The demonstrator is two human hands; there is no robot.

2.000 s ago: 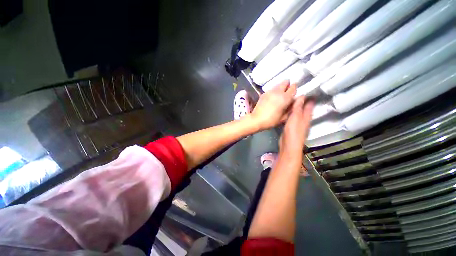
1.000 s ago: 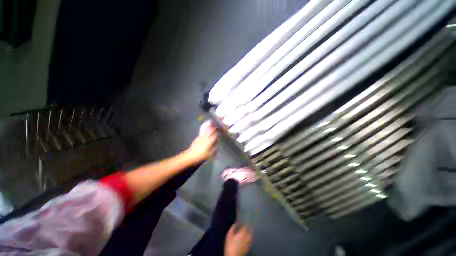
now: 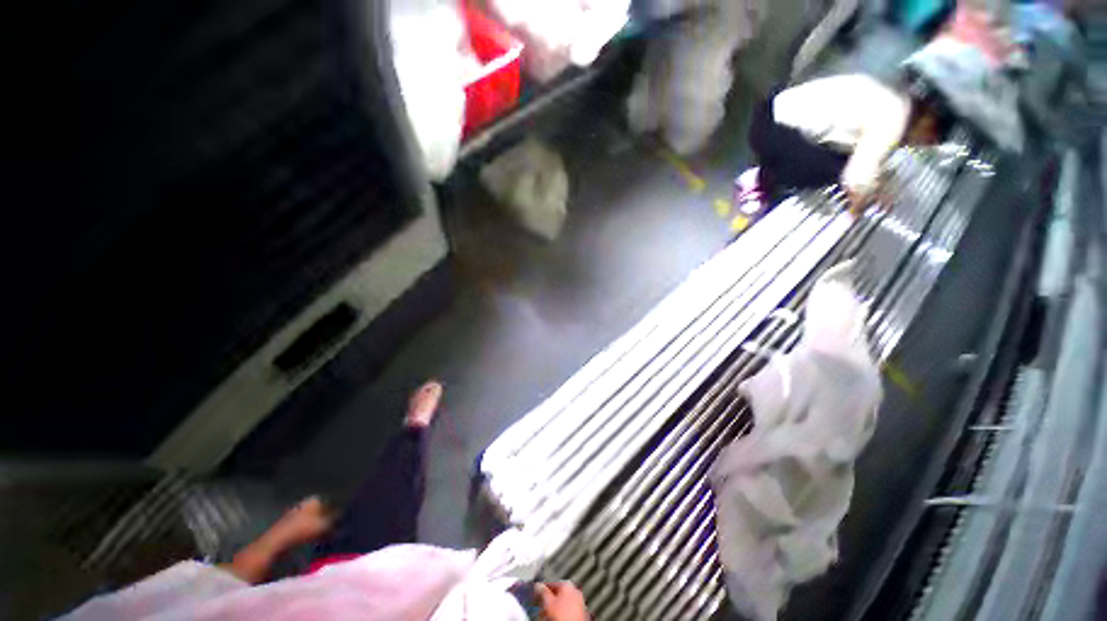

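White-covered tubes (image 3: pixel 656 364) run in long parallel ridges from the lower middle to the upper right. Bare shiny tubes (image 3: pixel 662 510) lie along their right side. A crumpled white cloth (image 3: pixel 795 455) lies over the bare tubes. My left hand (image 3: pixel 300 524) is low at the left, away from the rack and blurred; its fingers are unclear. My right hand (image 3: pixel 561 600) is at the bottom edge, partly cut off, beside bunched white material (image 3: pixel 504 570) at the near end of the rack. Whether it grips anything cannot be told.
Another person (image 3: pixel 838 127) bends over the far end of the rack. A red crate (image 3: pixel 489 79) stands at the upper left with white bags. A pale bundle (image 3: pixel 528 184) lies on the floor. More long tubes (image 3: pixel 1032 485) run along the right. A large dark panel (image 3: pixel 182 218) fills the upper left.
The view has swung up along the rack, bringing the far person and crumpled cloth into sight. My hands, earlier together at the covered tube ends, are apart and lower in the picture.
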